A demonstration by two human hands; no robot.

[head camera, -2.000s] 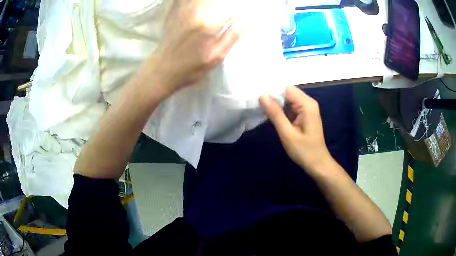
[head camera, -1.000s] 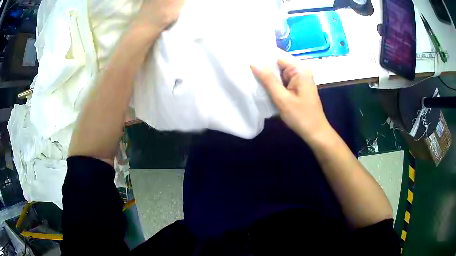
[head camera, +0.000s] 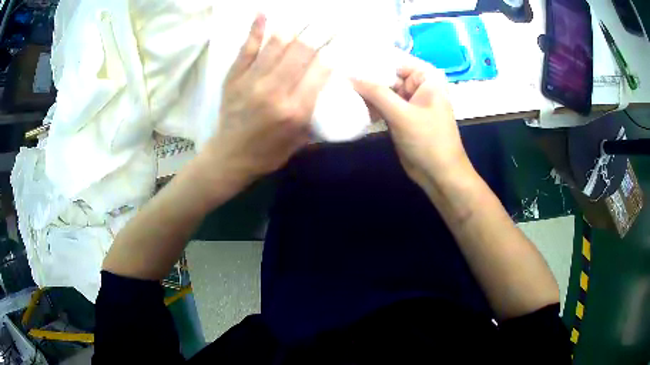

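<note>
A white fabric piece (head camera: 341, 114) lies on the table in front of me, strongly overexposed, with a small fold hanging over the front edge between my hands. My left hand (head camera: 274, 100) lies flat on the fabric with its fingers spread. My right hand (head camera: 420, 117) pinches the fabric between thumb and fingers to the right of the fold. The fingertips of both hands are partly lost in glare.
Heaped cream-white cloth (head camera: 93, 121) hangs at the left. A blue plate (head camera: 456, 50) lies behind my right hand. A smartphone (head camera: 568, 57) and green snips (head camera: 618, 53) lie at the right. A cardboard box (head camera: 621, 203) stands below right, a yellow frame (head camera: 60, 335) lower left.
The hanging fabric has been drawn up onto the table, leaving a small fold over the edge. My left hand has come down and right from the upper left. My right hand has shifted slightly up.
</note>
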